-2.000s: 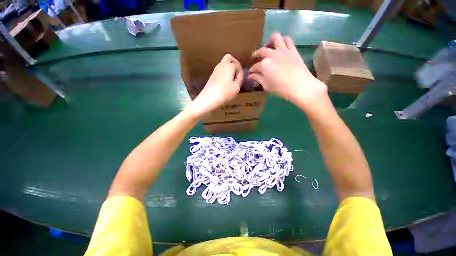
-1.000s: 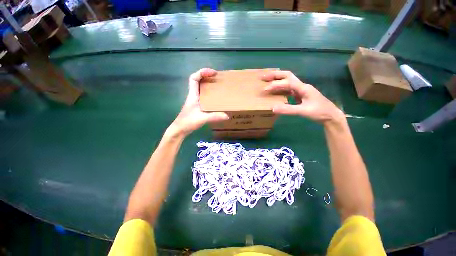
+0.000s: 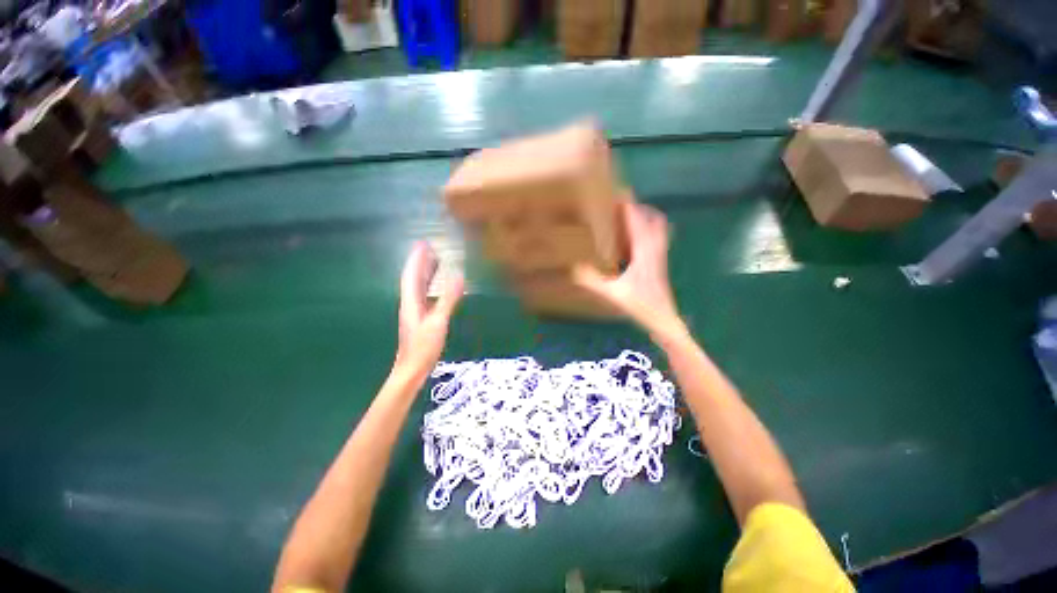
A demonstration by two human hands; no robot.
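Observation:
A closed brown product carton [image 3: 539,214] stands tilted and blurred by motion in front of me, with faint dark print on its near side. My right hand [image 3: 635,269] grips its right side and lower right corner. My left hand [image 3: 429,304] is off the carton at its left, with fingers apart and nothing in it. A tangled pile of white looped cables [image 3: 551,434] lies on the green belt between my forearms, nearer to me than the carton.
A closed carton [image 3: 855,176] stands at the right by a slanting metal post [image 3: 844,72], with a white roll-like object behind it. Open cartons [image 3: 110,249] stand at the far left. A crumpled whitish object [image 3: 313,114] lies on the far ledge. A small pale scrap lies at the right.
The carton's raised flap was closed down. The carton has since tilted, and my left hand has let go and moved down beside it. My right hand has shifted to its right side.

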